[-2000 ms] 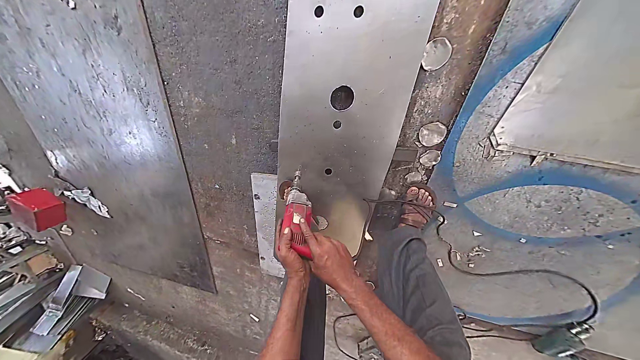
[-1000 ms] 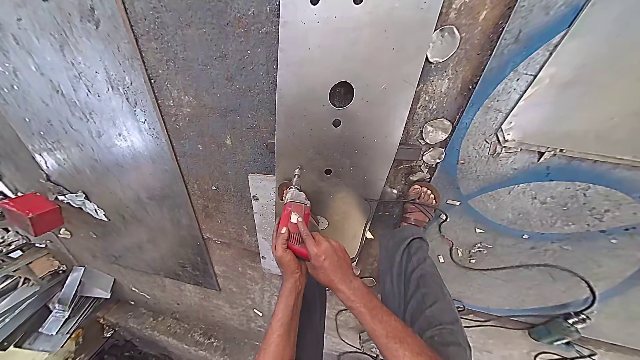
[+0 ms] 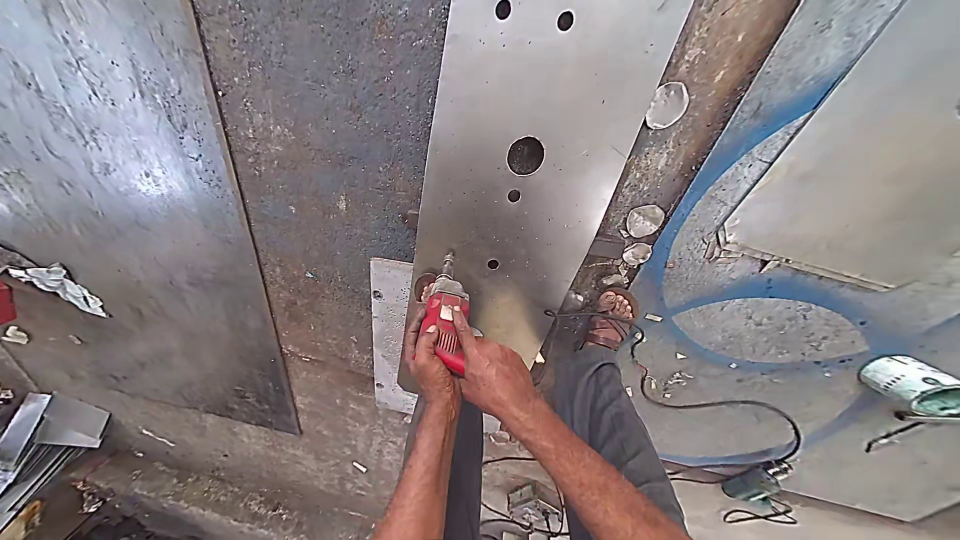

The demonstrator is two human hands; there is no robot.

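A red power tool with a metal nose, seemingly a die grinder (image 3: 448, 330), is held by both my hands over the near left part of a long sheet-metal panel (image 3: 540, 90). My left hand (image 3: 431, 360) wraps the left side of its body. On the right side rests my right hand (image 3: 491, 371), its fingers along the housing. The tool's tip lies at the panel's surface, left of a small round hole (image 3: 493, 264); whether it touches, I cannot tell. A large round hole (image 3: 526, 156) and several smaller ones pierce the panel farther up.
A dark steel sheet (image 3: 150, 225) lies left, with metal offcuts (image 3: 52, 435) below it. My sandaled foot (image 3: 611, 319) is beside the panel. Round metal discs (image 3: 667, 105), a black cable (image 3: 720, 405), a green-grey power tool (image 3: 752, 481) and a pale cylindrical can (image 3: 911, 386) are on the right.
The view has shifted slightly, bringing the pale can in at the right. Both hands stay on the red tool, near the same part of the panel.
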